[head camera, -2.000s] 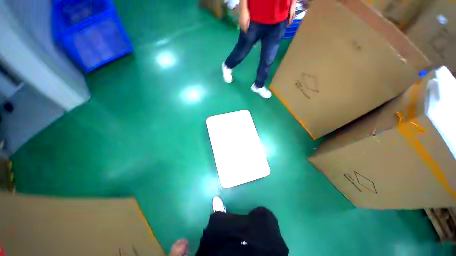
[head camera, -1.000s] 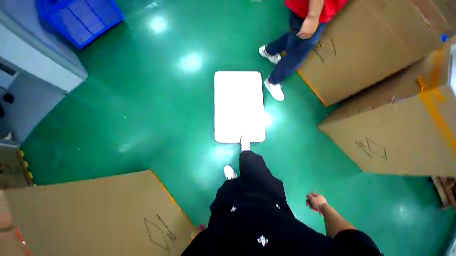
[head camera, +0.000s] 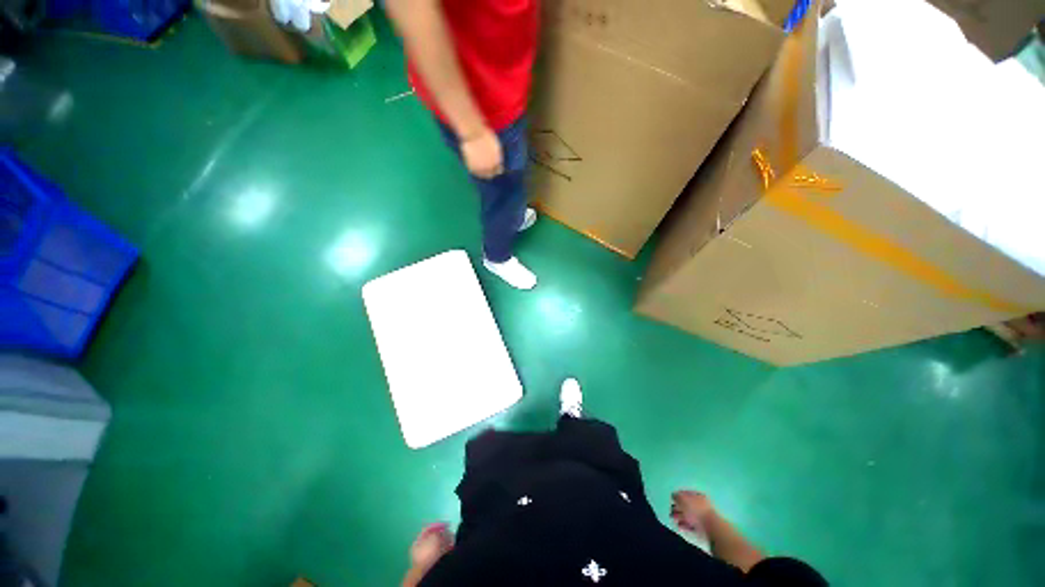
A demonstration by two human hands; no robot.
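The dolly (head camera: 442,349), a flat rectangle with rounded corners that looks white under glare, lies on the green floor in front of my feet, with nothing on it. My left hand (head camera: 432,544) is low at the bottom edge, beside my dark clothing, small and partly cut off; its fingers are not clear. My right hand (head camera: 691,511) hangs at my right side, away from the dolly, with fingers loosely curled and nothing seen in it. Neither hand touches the dolly.
A person in a red top (head camera: 487,69) stands just beyond the dolly. Large brown cartons, the nearer one with orange tape (head camera: 733,287), stand to the right. A blue crate (head camera: 69,269) and a grey structure (head camera: 52,430) are at the left. A brown box (head camera: 258,29) is at the back.
The dolly now sits tilted and further left in view. My foot no longer overlaps it. My left hand has come into clearer view. The carton at lower left is almost out of the picture.
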